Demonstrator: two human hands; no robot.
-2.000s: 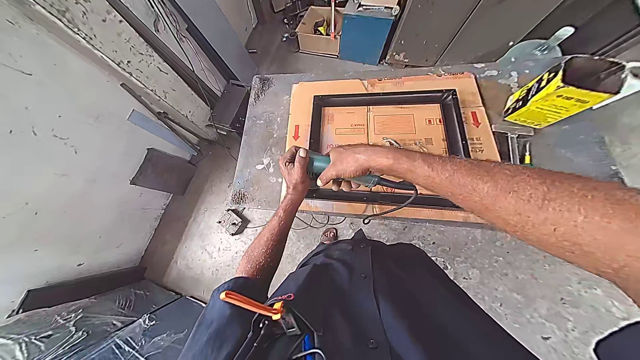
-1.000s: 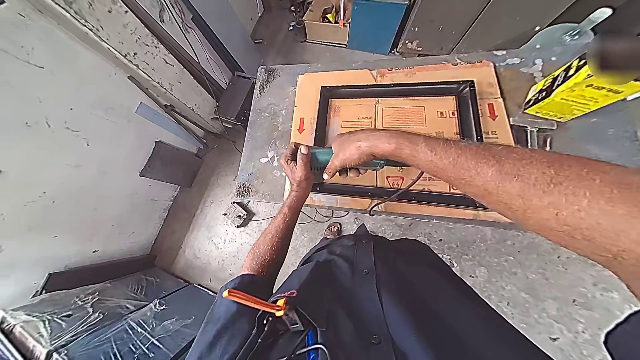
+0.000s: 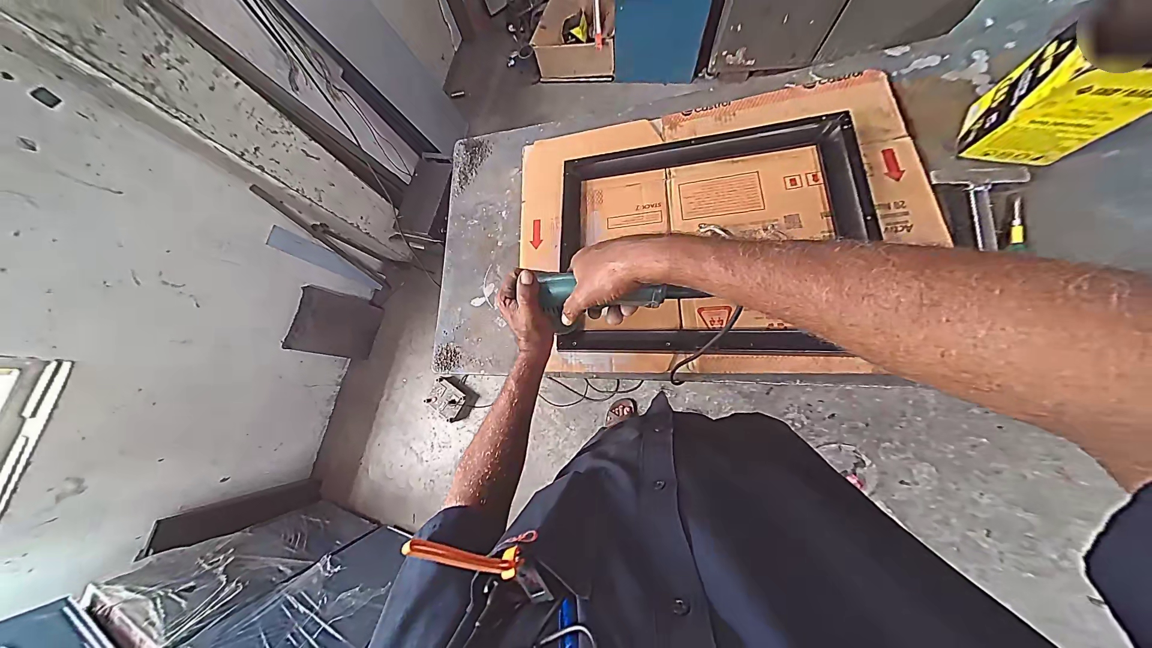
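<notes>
A corded green power tool (image 3: 643, 295), which looks like an angle grinder, lies level over the near left corner of a black rectangular metal frame (image 3: 711, 340). My left hand (image 3: 526, 310) grips the tool's head end, its thumb on top. Around the tool's body is my right hand (image 3: 612, 277), with the fingers curled beneath. Its working end is hidden by my left hand. Under the frame lies a flattened cardboard sheet (image 3: 544, 184) with printed red arrows. A black cord (image 3: 706, 346) hangs from the tool over the frame's near bar.
The grey worktable (image 3: 477, 234) bears a yellow and black box (image 3: 1053, 108), a metal clamp-like tool (image 3: 983, 211) and a screwdriver (image 3: 1018, 225) at right. Below its near edge, a metal outlet box (image 3: 448, 398) and cables lie on the floor. Plastic-wrapped panels (image 3: 243, 576) stand lower left.
Both hands keep hold of the power tool at the frame's near left part throughout. No other plain change shows, apart from a shift of the view.
</notes>
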